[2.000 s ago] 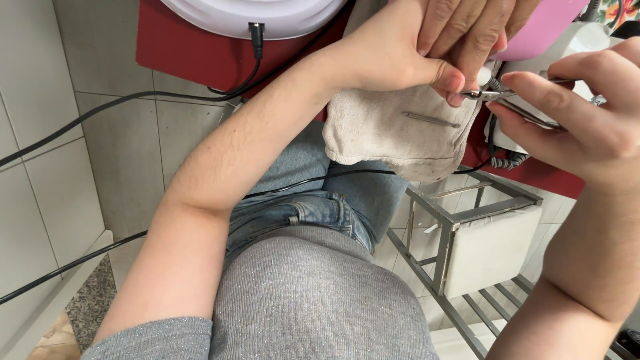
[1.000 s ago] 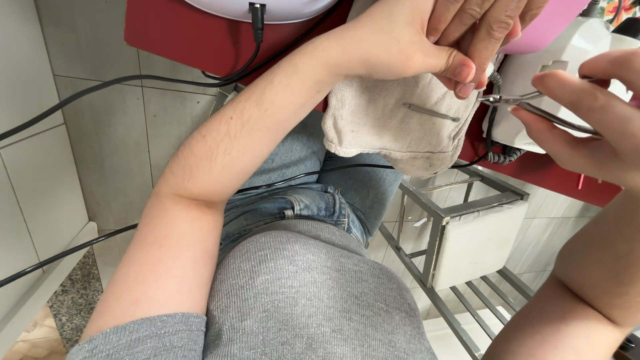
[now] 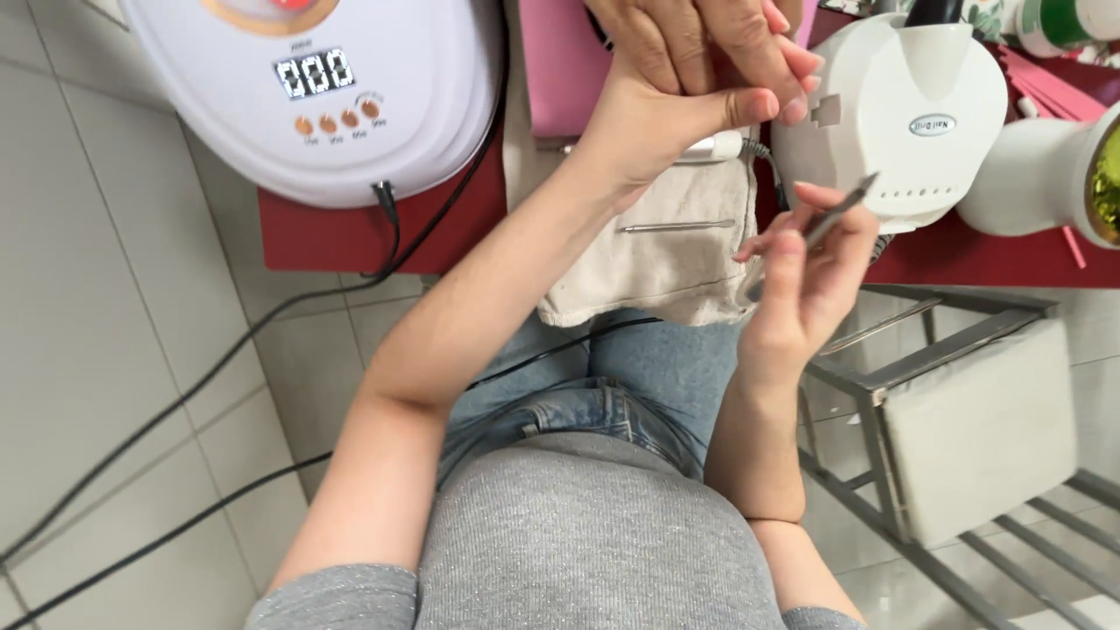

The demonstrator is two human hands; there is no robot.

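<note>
My left hand is closed around the fingers of another person's hand at the top centre. To the right and lower, my right hand holds metal cuticle nippers, their tip pointing up and right, clear of the held fingers. A metal cuticle pusher lies on the beige towel beneath my left wrist. Behind my left hand, a white nail drill handpiece rests at the towel's upper part.
A white nail lamp with a display stands at upper left, its black cable running down left. The white nail drill base, a white pot and pink nail files are on the red table. A metal-framed stool stands lower right.
My right hand with the nippers has moved away from the other person's fingers, and the nippers now point upward. My left hand still holds those fingers. The view has shifted.
</note>
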